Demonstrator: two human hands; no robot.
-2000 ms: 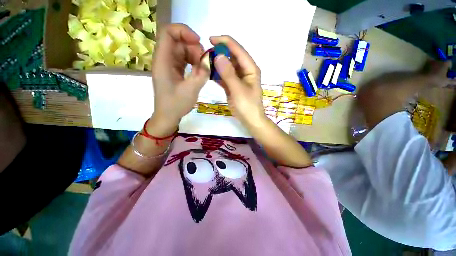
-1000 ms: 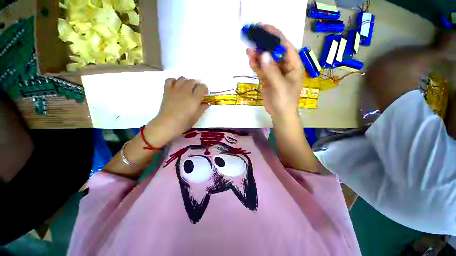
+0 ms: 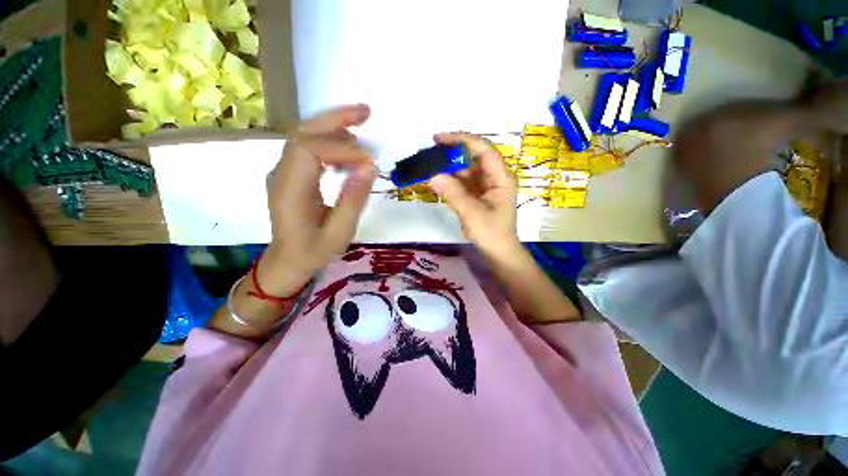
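Observation:
My right hand [image 3: 488, 191] holds a blue battery cell [image 3: 430, 165] lying nearly level, with a black strip along its side. My left hand [image 3: 311, 181] is raised just left of the cell, its thumb and fingertips near the cell's left end; whether it pinches a wire or thin piece there is too blurred to tell. Amber taped boards [image 3: 555, 165] lie in rows beneath and right of my right hand, partly hidden by it. They rest on a white sheet [image 3: 218, 191].
Several blue cells with pale strips [image 3: 570, 124] lie at the upper right. A cardboard box [image 3: 93, 70] of yellow slips [image 3: 186, 65] stands at the upper left, beside green circuit boards [image 3: 93, 169]. Another person's arm [image 3: 735, 153] reaches over the bench at right.
My right hand has brought the cell down and left from its raised position. My left hand has lifted off the amber boards and moved beside the cell's left end.

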